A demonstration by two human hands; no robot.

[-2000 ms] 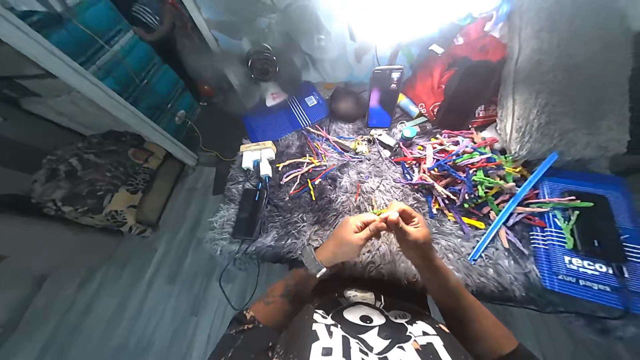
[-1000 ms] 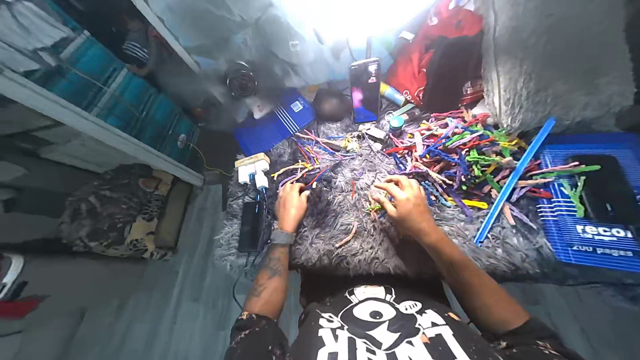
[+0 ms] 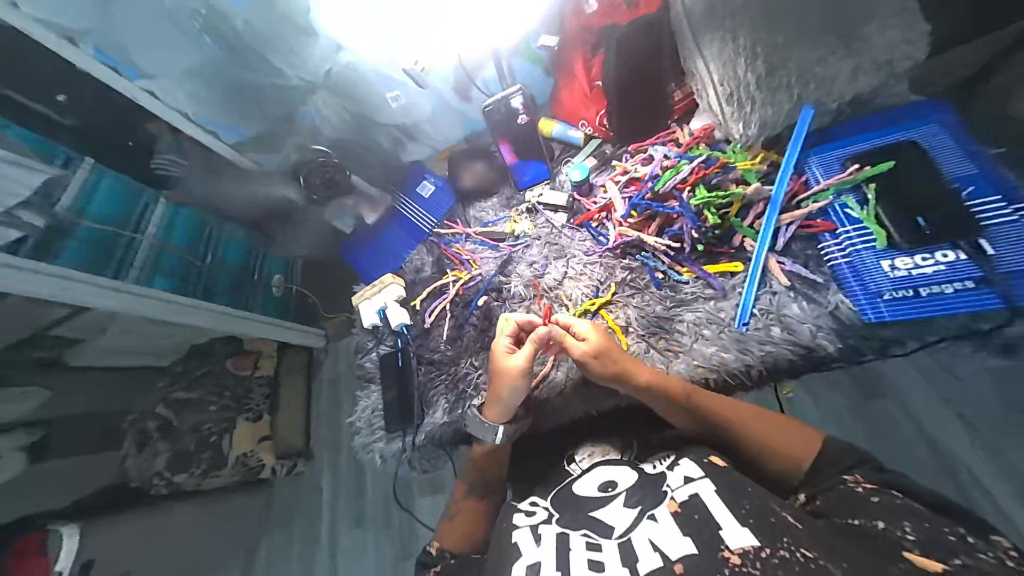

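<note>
My left hand [image 3: 516, 352] and my right hand [image 3: 590, 346] meet over the grey furry cover, fingertips pinching a red fuzzy strand [image 3: 547, 314] between them. The strand's lower part is hidden by the fingers. Just beyond my right hand lie yellow-green strands [image 3: 594, 304], one yellow end reaching down beside its knuckles. A large heap of multicoloured fuzzy strands [image 3: 680, 200] lies to the upper right. Farther left is a smaller, looser group of pink, yellow and blue strands [image 3: 454, 286]. A watch [image 3: 494, 426] is on my left wrist.
A blue plastic strip [image 3: 774, 220] lies right of the heap, beside a blue record book [image 3: 856, 272] with a black device [image 3: 920, 192] on it. At the back, a smartphone [image 3: 518, 140] leans upright near a small teal-capped container [image 3: 579, 178]. White plugs [image 3: 382, 308] and a black box [image 3: 398, 390] sit left.
My hands, apart on the furry cover one second ago, have come together and now hold a red strand. Two seconds ago they were together around something yellow. The view has shifted slightly.
</note>
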